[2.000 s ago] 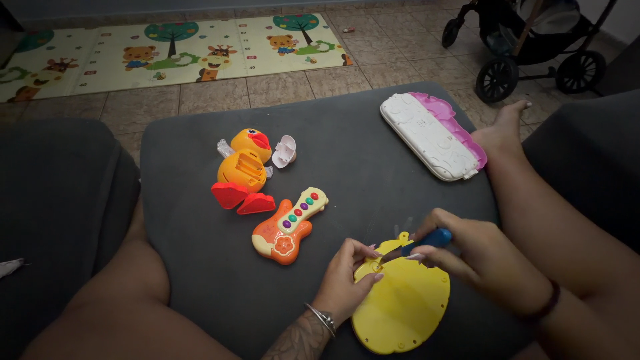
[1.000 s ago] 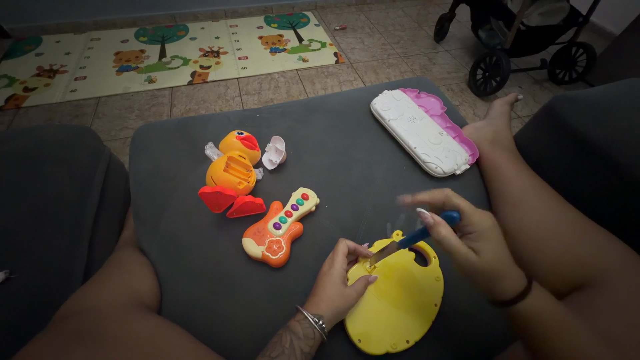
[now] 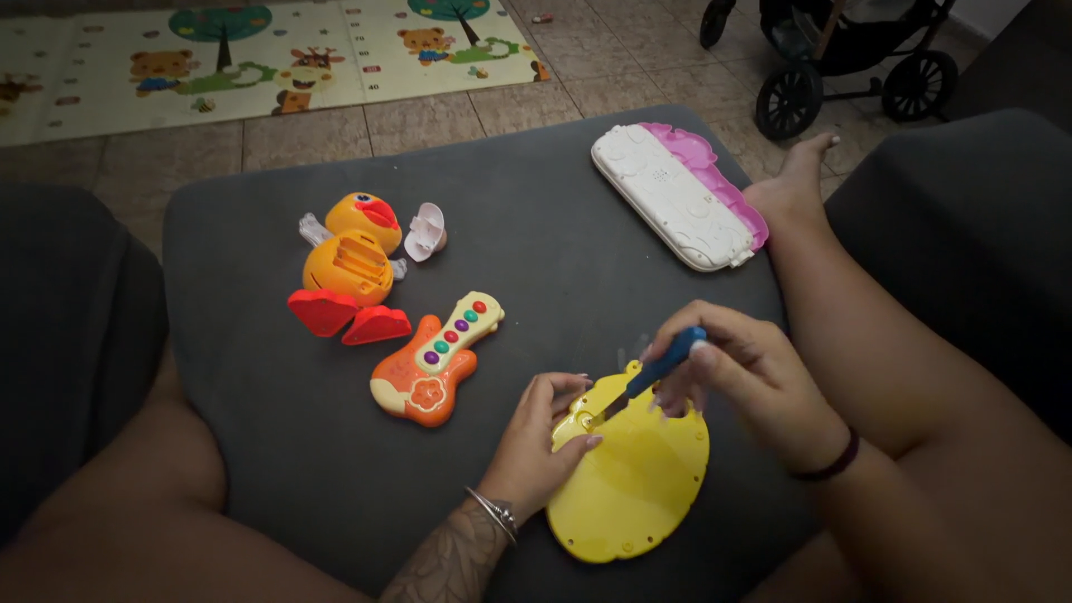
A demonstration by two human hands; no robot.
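Note:
My left hand [image 3: 544, 444] grips the upper left edge of a yellow plastic toy [image 3: 636, 477], which lies flat side up on a dark grey cushioned seat [image 3: 536, 310]. In my right hand [image 3: 729, 377] is a blue-handled tool [image 3: 666, 362], seemingly a screwdriver; its thin dark end meets the toy beside my left fingertips. The fingers of my right hand are partly blurred. To the left lies an orange toy guitar [image 3: 427, 368] with coloured buttons. Beyond it rests an orange toy duck [image 3: 347, 264] with its battery compartment exposed, and a pale plastic piece [image 3: 425, 232] sits beside it.
A white and pink plastic toy [image 3: 678, 197] lies at the far right of the seat, close to a bare foot [image 3: 796, 180]. Past the seat, a printed play mat [image 3: 276, 67] covers part of the tiled floor, and a stroller's wheel [image 3: 789, 100] stands at the upper right.
The fingers of my right hand have shifted around the blue handle, and the handle now points more steeply up than two seconds ago. My left hand keeps its grip on the yellow toy.

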